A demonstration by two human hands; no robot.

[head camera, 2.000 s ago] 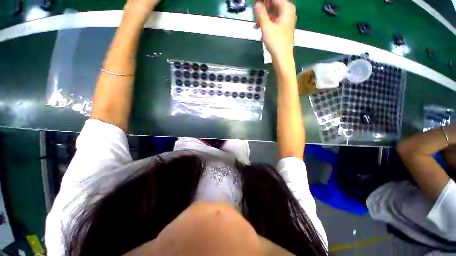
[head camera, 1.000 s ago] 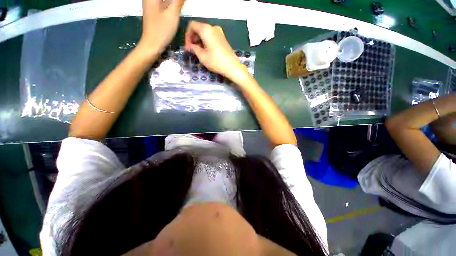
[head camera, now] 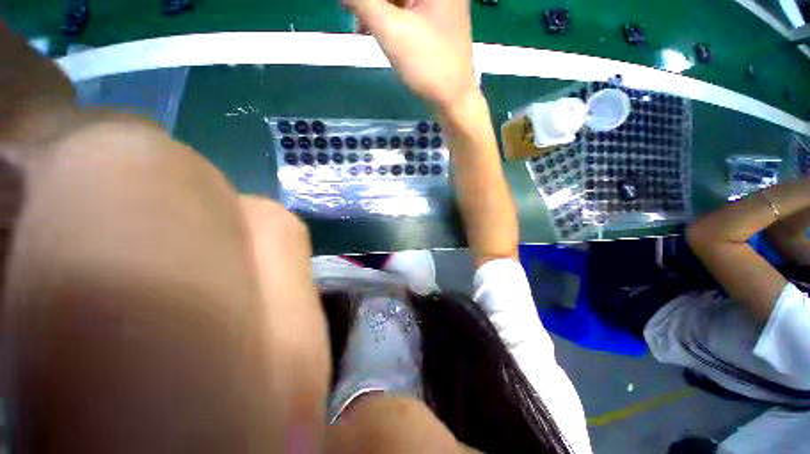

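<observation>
The pad sheet [head camera: 362, 167], a clear shiny strip with rows of round black pads, lies flat in front of me; its near part is bare and glossy. My right hand [head camera: 417, 44] is over the white belt edge beyond the sheet, its fingers cut off by the top of the picture. Something small and dark shows near its fingertips, too unclear to name. My left hand [head camera: 160, 293] is very large and blurred, close to the camera, and covers the left side; its grip cannot be made out. A black unit [head camera: 557, 19] lies on the belt at right.
The green conveyor belt [head camera: 266, 18] carries several black units behind a white edge. At right are larger pad sheets [head camera: 644, 160] with a unit on top, a white tub [head camera: 558, 121], a round lid [head camera: 608, 109] and a brown block [head camera: 518, 137]. A coworker's arm [head camera: 737, 226] rests farther right.
My right hand has moved from over the pad sheet up to the belt. My left hand has left the belt edge and come close to the camera, hiding much of the left side.
</observation>
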